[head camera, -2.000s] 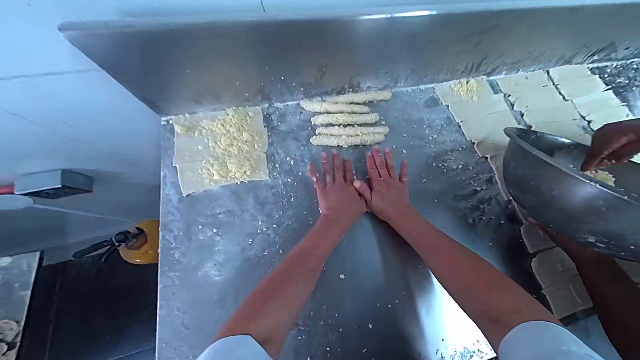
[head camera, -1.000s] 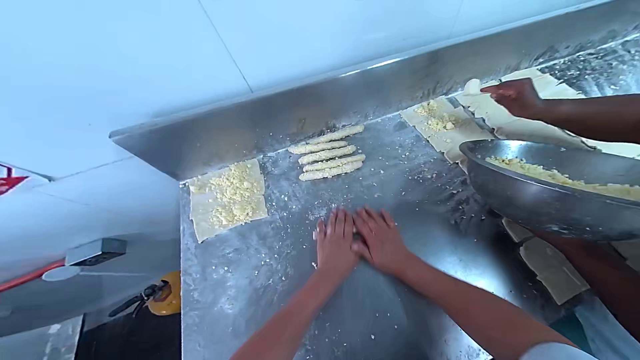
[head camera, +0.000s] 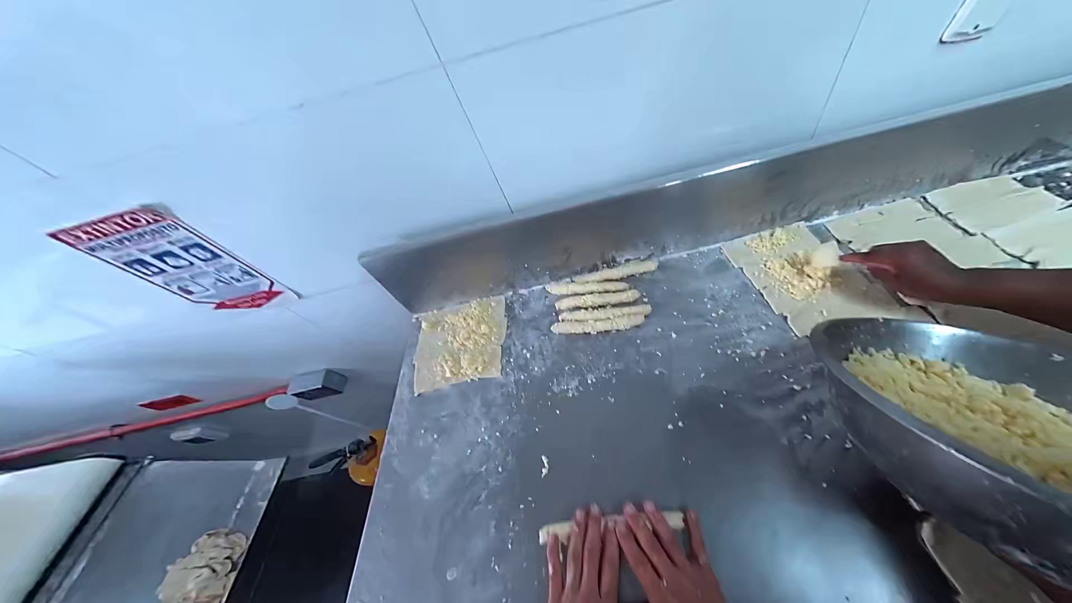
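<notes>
My left hand (head camera: 584, 557) and my right hand (head camera: 663, 557) lie flat, side by side, on a thin dough roll (head camera: 553, 531) at the bottom of the view. The ends of the roll stick out past my fingers. Beyond them, near the backsplash, several crumb-coated dough rolls (head camera: 598, 323) lie in a stack of rows. To their left is a dough sheet (head camera: 425, 362) strewn with grated cheese-like filling. Another dough sheet (head camera: 804, 314) with filling lies at the right, where a co-worker's hand (head camera: 909, 270) holds a pale tool over it.
A large metal bowl (head camera: 871, 402) of yellowish crumbly filling stands at the right, close to my right side. More dough sheets (head camera: 988, 205) lie behind it. A metal backsplash (head camera: 536, 255) bounds the steel table (head camera: 469, 486). A tray with dough (head camera: 205, 569) is at lower left.
A dough roll now shows under my hands. The co-worker's hand has moved from above the sheets down to the filling on one sheet. The view has swung up and left.
</notes>
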